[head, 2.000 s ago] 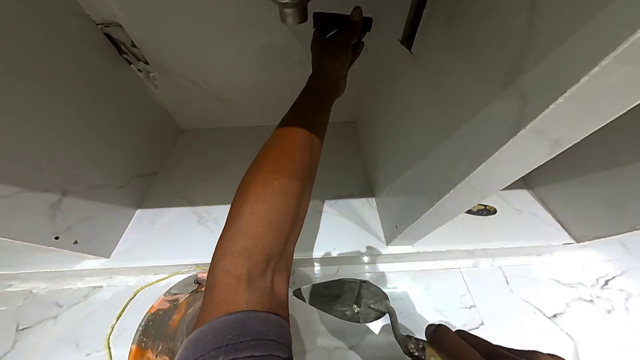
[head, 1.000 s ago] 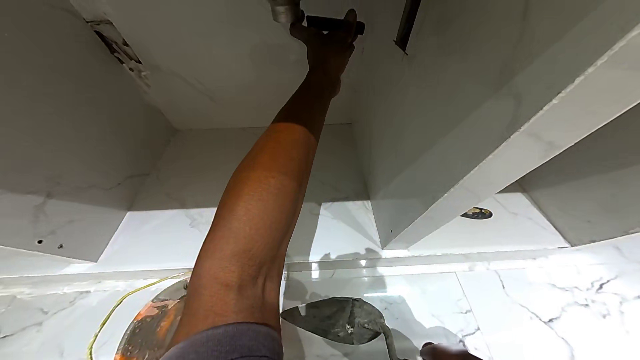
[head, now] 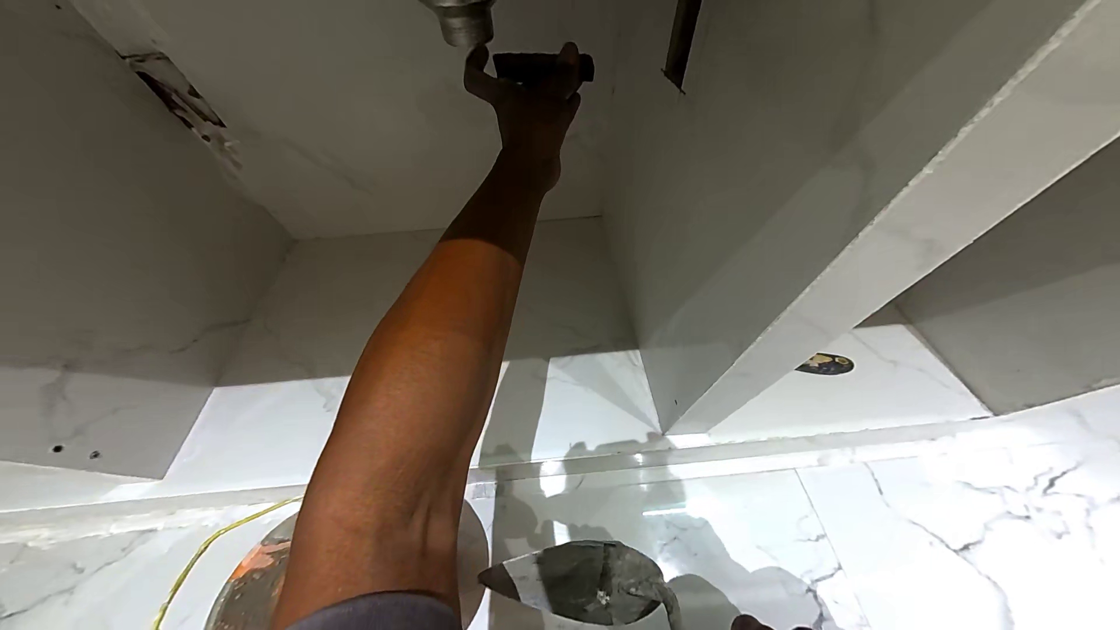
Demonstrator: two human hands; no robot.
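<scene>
My left hand (head: 534, 92) reaches far up into a bay lined with marble-patterned panels. Its fingers are around a short dark block or tube (head: 542, 67), whose exact kind is unclear in the shade. Just above and left of its raised digit hangs a metal pipe fitting (head: 466, 24). At the bottom, a pointing trowel (head: 599, 582) shows its mortar-smeared blade, tip to the left. Only the fingertips of my right hand (head: 750, 623) show at the bottom edge, beside the trowel's neck; the handle is out of view.
A thick panel edge (head: 884, 223) runs diagonally at the right. A slot (head: 682, 44) cuts the right panel, and a broken opening (head: 179, 96) lies upper left. A round hole (head: 825, 364) shows at right. A stained round container (head: 254, 577) and yellow cord (head: 199, 553) are lower left.
My right hand and the trowel's handle have dropped mostly out of view. The left hand remains around the dark object near the pipe fitting. The view has shifted slightly.
</scene>
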